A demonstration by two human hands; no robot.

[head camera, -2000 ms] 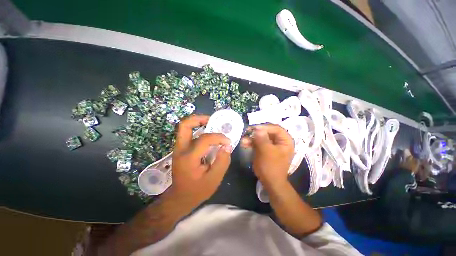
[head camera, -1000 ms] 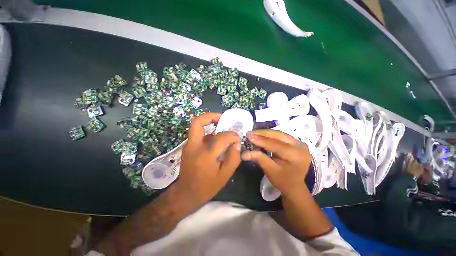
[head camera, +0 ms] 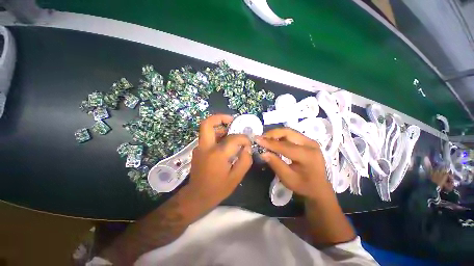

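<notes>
My left hand [head camera: 218, 156] grips a white curved housing [head camera: 246, 125], its round end with a pale grey ring showing above the fingers. My right hand [head camera: 296, 161] holds a tiny circuit board [head camera: 258, 149] between thumb and fingertips, close against the housing's edge. The fingers hide most of the board and the contact. Another white round end [head camera: 163, 178] shows left of my left wrist, its arm running behind my left hand; whether it belongs to the held piece I cannot tell. A loose pile of green circuit boards [head camera: 171, 111] lies beyond my left hand.
White housings [head camera: 358, 145] lie heaped on the bench to the right. A pale rail [head camera: 171, 48] separates the dark bench from the green conveyor belt [head camera: 338, 47], which carries one housing [head camera: 266, 12] at the top. Another person's hand [head camera: 440, 177] shows at far right.
The right hand has come in to the left hand, bringing the board against the housing. The housing on the belt has moved left and up in the view.
</notes>
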